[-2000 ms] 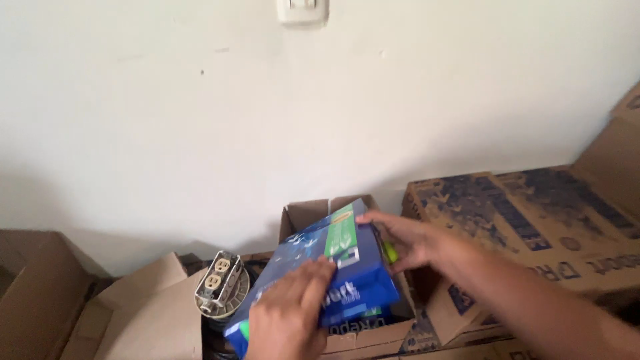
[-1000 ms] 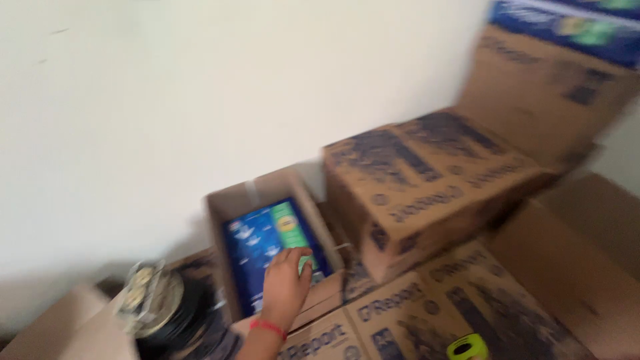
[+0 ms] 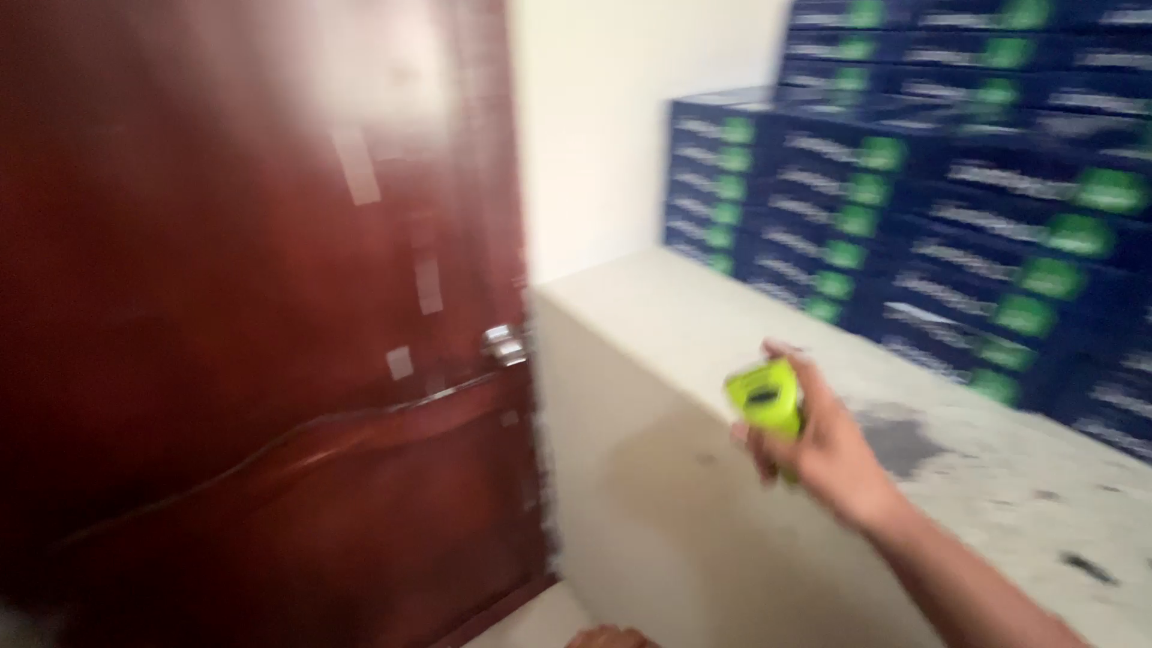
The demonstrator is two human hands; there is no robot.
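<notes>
My right hand (image 3: 819, 441) grips a small lime-green object (image 3: 765, 396) with a dark oval mark, its exact kind blurred. The hand is over the front edge of a pale ledge (image 3: 621, 297). Of my left hand (image 3: 612, 637) only a small part shows at the bottom edge of the view, and whether it holds anything is hidden. Behind the right hand, blue paper-ream packs (image 3: 792, 207) with green patches are stacked on the ledge.
A dark red wooden door (image 3: 270, 297) fills the left side, with a round metal knob (image 3: 504, 346) near the ledge's corner. A pale wall (image 3: 594, 135) rises behind the ledge. Dark marks and a grey patch (image 3: 900, 439) lie on the ledge top.
The view has swung from the cardboard boxes to the door and ledge. The lime-green object, lying on a box one second ago, is now in my right hand.
</notes>
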